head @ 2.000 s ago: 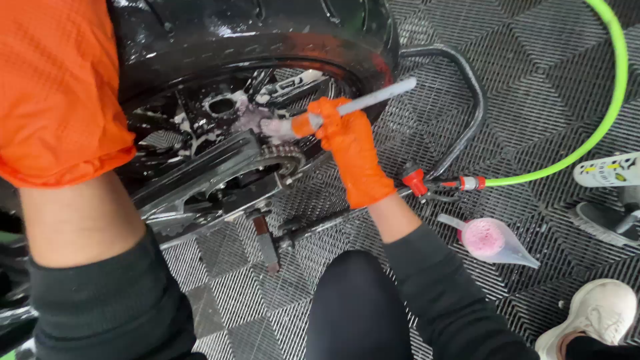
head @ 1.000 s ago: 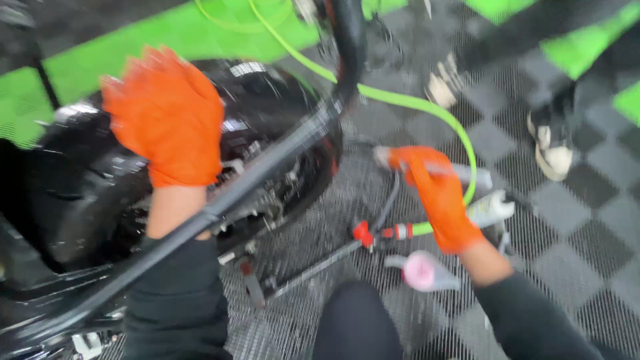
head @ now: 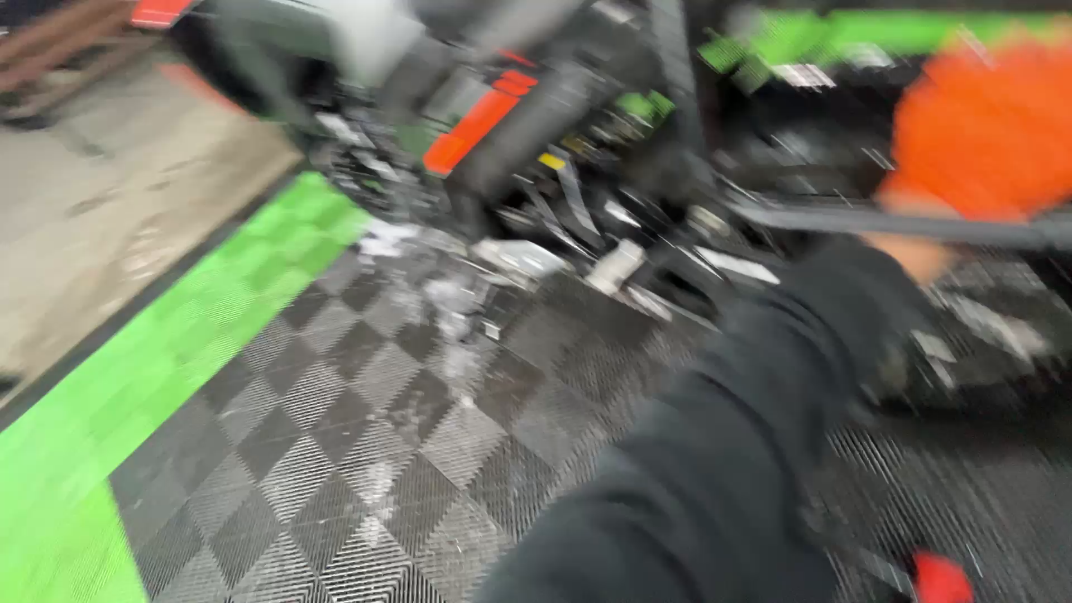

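Note:
My left hand (head: 980, 126), in an orange glove, is at the upper right over the rear part of a motorcycle (head: 578, 117). Motion blur hides its fingers and whatever they touch. A grey bar (head: 846, 219) crosses in front of the wrist. The black-sleeved forearm runs up from the bottom middle. My right hand is out of view. Part of a dark wheel (head: 997, 335) shows beneath the left wrist.
Grey and black ribbed floor tiles (head: 335, 435) with whitish foam (head: 452, 310) lie beside the motorcycle. Green edge tiles (head: 193, 335) border a bare concrete floor (head: 109, 184) on the left. A red part (head: 942, 578) shows at the lower right.
The view has swung far to the left. The right hand, which held a brush at the wheel two seconds ago, has left the view, as have the pink-filled scoop and most of the green hose.

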